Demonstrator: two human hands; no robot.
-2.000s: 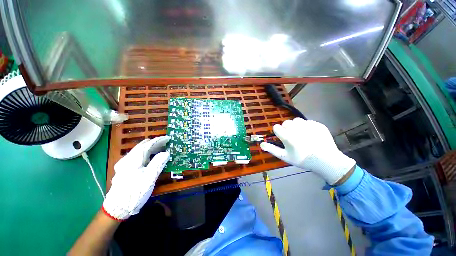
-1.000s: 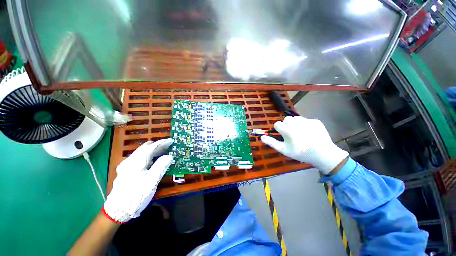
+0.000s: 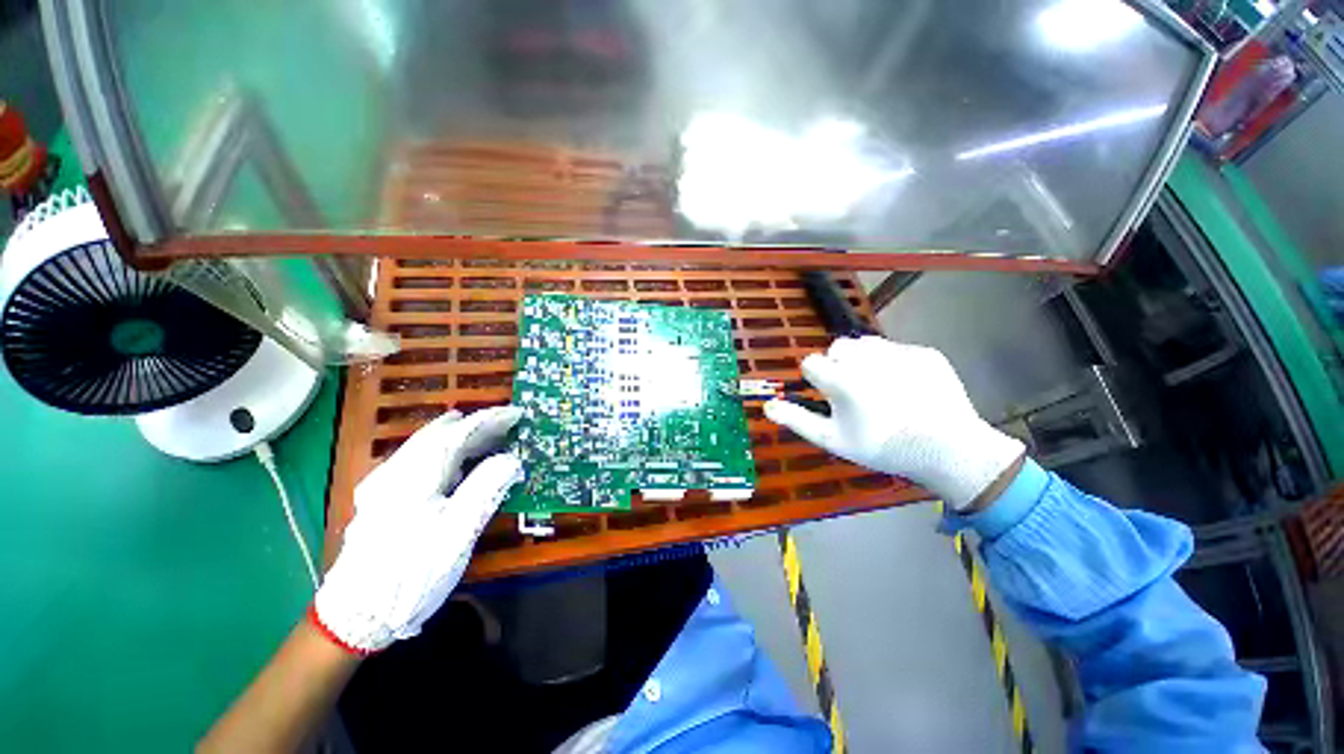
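Observation:
A green circuit board [image 3: 582, 427] lies on the orange-brown slotted tray [image 3: 442, 560], with white connectors on its near edge and a bright glare at its centre. My left hand [image 3: 420, 523], in a white glove with a red cuff edge, holds the board's left edge between thumb and fingers. My right hand [image 3: 907, 413], in a white glove, is at the right of the board. It pinches a small hand tool, mostly hidden by the glove; a light tip [image 3: 758, 389] shows at the board's right edge. The tool's type is unclear.
A clear hood [image 3: 590, 177] with a brown lower edge tilts over the tray's rear. A white fan [image 3: 221, 413] with a black grille stands at left. A black handle [image 3: 836, 304] lies at the tray's right rear. Yellow-black floor strips [image 3: 803, 604] show below.
The board, tray, hood and fan appear shifted slightly to the right in the picture. My left hand keeps its place at the board's left edge, and my right hand stays at its right edge.

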